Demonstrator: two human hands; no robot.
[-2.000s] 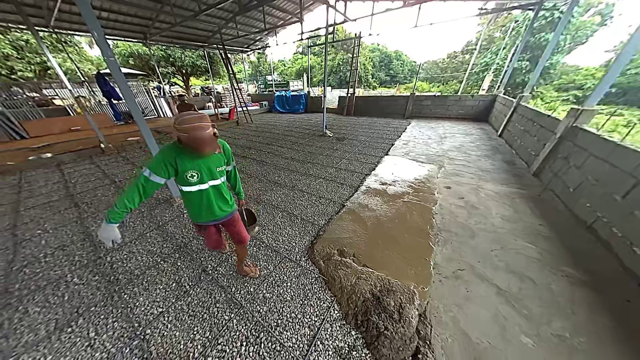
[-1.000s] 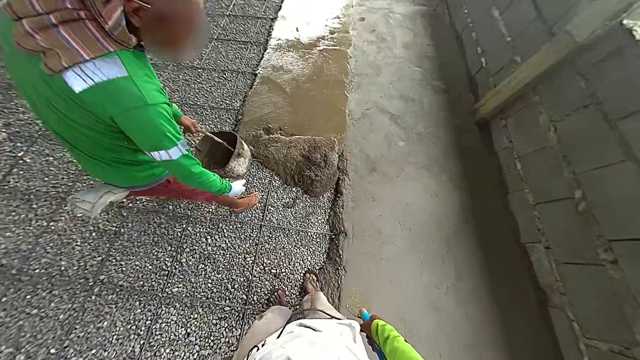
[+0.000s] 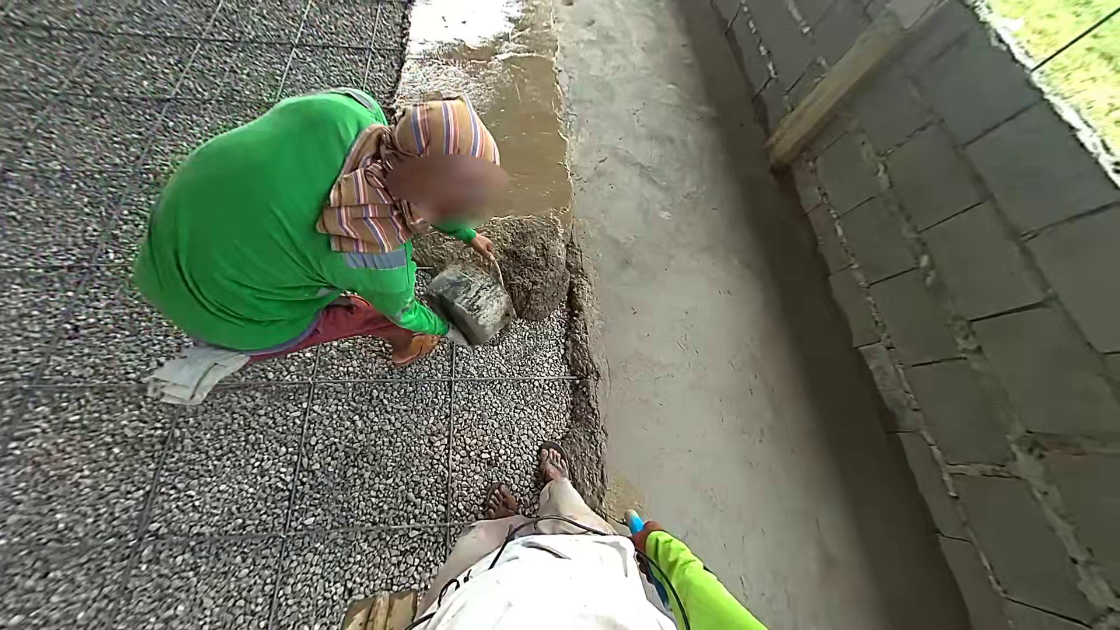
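My right hand (image 3: 645,535), at the end of a lime-green sleeve, is closed around a blue-handled tool (image 3: 633,522) beside my right leg; the rest of the tool is largely hidden. My left hand is not visible. A brown, wooden-looking piece (image 3: 382,611) shows at the bottom edge, left of my white shirt. Ahead, a co-worker in a green shirt bends over and tips a mortar-stained bucket (image 3: 472,304) with both hands beside a heap of wet concrete (image 3: 534,262). Smoothed wet concrete (image 3: 528,131) lies beyond the heap.
Steel reinforcing bars (image 3: 376,381) form a grid over gravel (image 3: 367,455) at left and under my sandalled feet. A grey concrete strip (image 3: 691,350) runs along the right, beside a concrete-block wall (image 3: 954,262) with a slanted post (image 3: 840,87).
The co-worker has come from further off at left to the concrete heap, then bent lower and tipped the bucket over. The view has swung steeply down.
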